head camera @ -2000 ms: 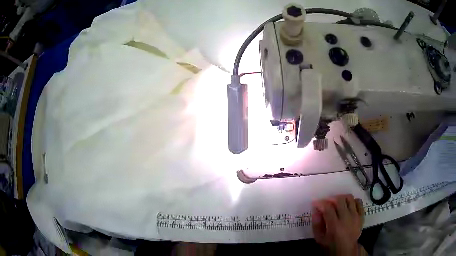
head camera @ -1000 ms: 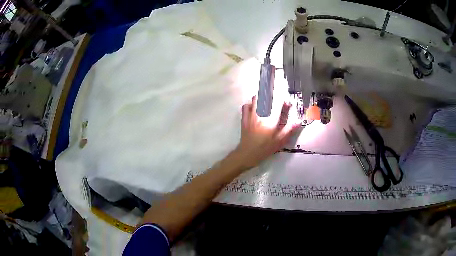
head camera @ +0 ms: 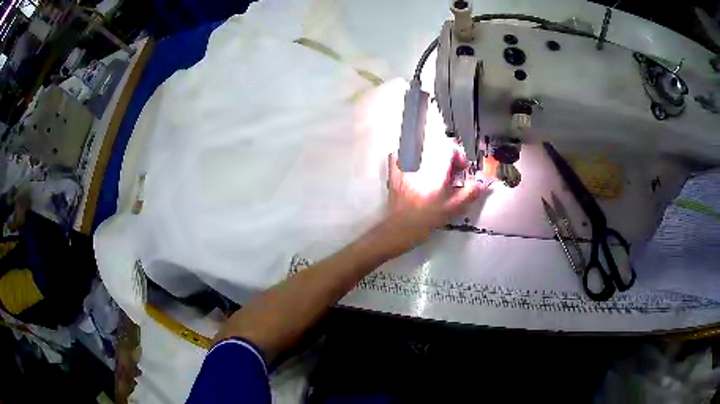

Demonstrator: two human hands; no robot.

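Observation:
The white garment lies spread over the table left of the sewing machine. My left hand lies flat with spread fingers on the cloth beside the needle area, under the grey machine lamp. Glare hides the fingertips and the cloth edge there. An orange part shows beside the needle. My right hand is not seen in the picture.
Black shears and small silver snips lie on the machine bed, right of the needle. A tan patch is behind them. A printed ruler runs along the front edge. Striped white material lies at the far right.
A hand resting at the front edge two seconds ago is gone from there. My left arm has come in across the cloth to the needle, and its fingers have since shifted slightly.

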